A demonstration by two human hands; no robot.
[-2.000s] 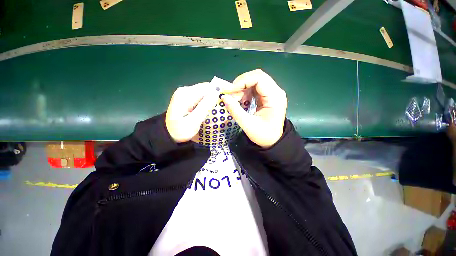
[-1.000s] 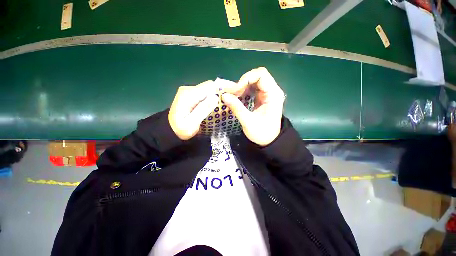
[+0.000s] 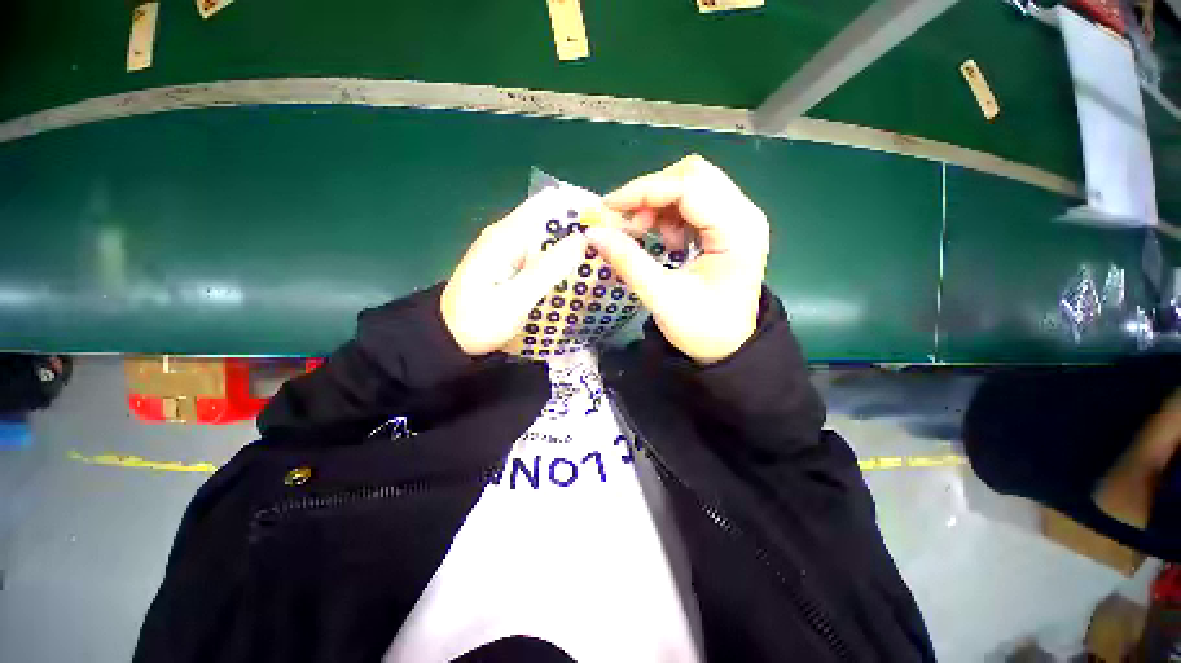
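Observation:
A clear lens ring sticker sheet [image 3: 570,308] with rows of dark rings hangs between my hands, above the near edge of the green bench. My left hand [image 3: 505,279] holds its left side, with a clear corner sticking up above the fingers. My right hand [image 3: 699,259] is at the sheet's upper right, thumb and index finger pinched close to my left fingertips. Whether a single ring is between the fingertips is too small to tell.
Pale gold phone back covers [image 3: 567,29] lie spaced on the far green belt, behind a pale metal rail [image 3: 389,93]. A grey post [image 3: 842,65] rises at right. A white board [image 3: 1111,123] and crumpled clear bags [image 3: 1081,304] lie right. Another person's dark sleeve [image 3: 1036,434] is at lower right.
The sheet shows more of its ring rows and its clear corner stands higher. My right hand has moved slightly right. The covers have shifted left. The other person's arm has come further into view.

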